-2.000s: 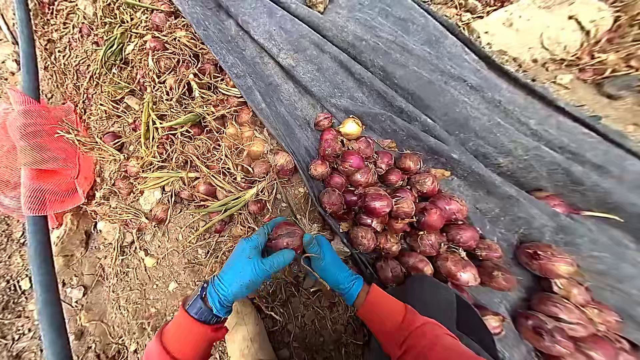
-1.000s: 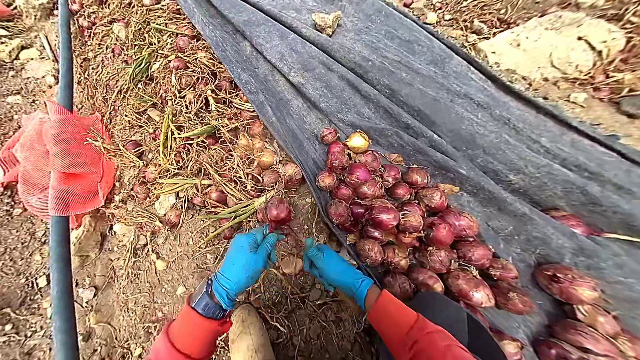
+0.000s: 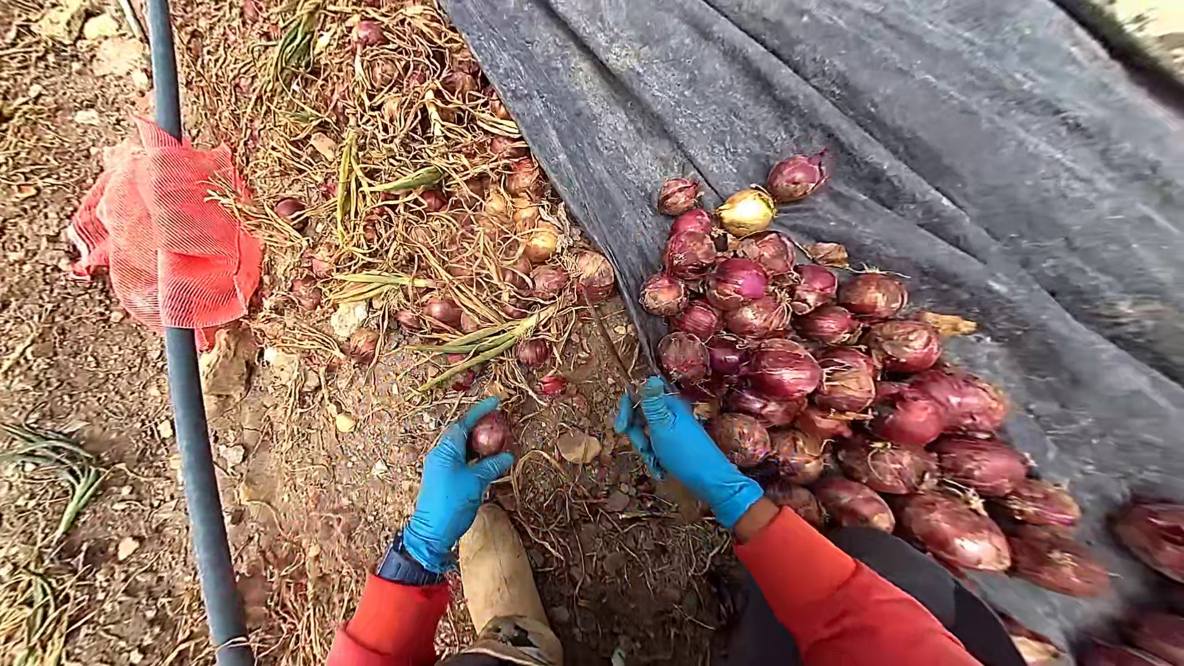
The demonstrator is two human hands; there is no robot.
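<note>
My left hand, in a blue glove with a dark watch at the wrist, grips a small red onion between thumb and fingers. To its right, my gloved right hand has its fingers curled at the pile's left side; a thin dark stem or blade reaches up from the fingertips, and I cannot tell which it is. A pile of red onions lies on dark sheeting. One yellow onion sits near the pile's top, beside a red onion.
A blue-grey hose runs down the left, with a red mesh bag over it. Onions with dry stalks cover the soil beside the sheet. My boot stands below my hands. More red onions lie at the right edge.
A red onion now lies beside the yellow one at the pile's top, where earlier frames show none. My hands have moved apart, the right one toward the pile. The view has shifted.
</note>
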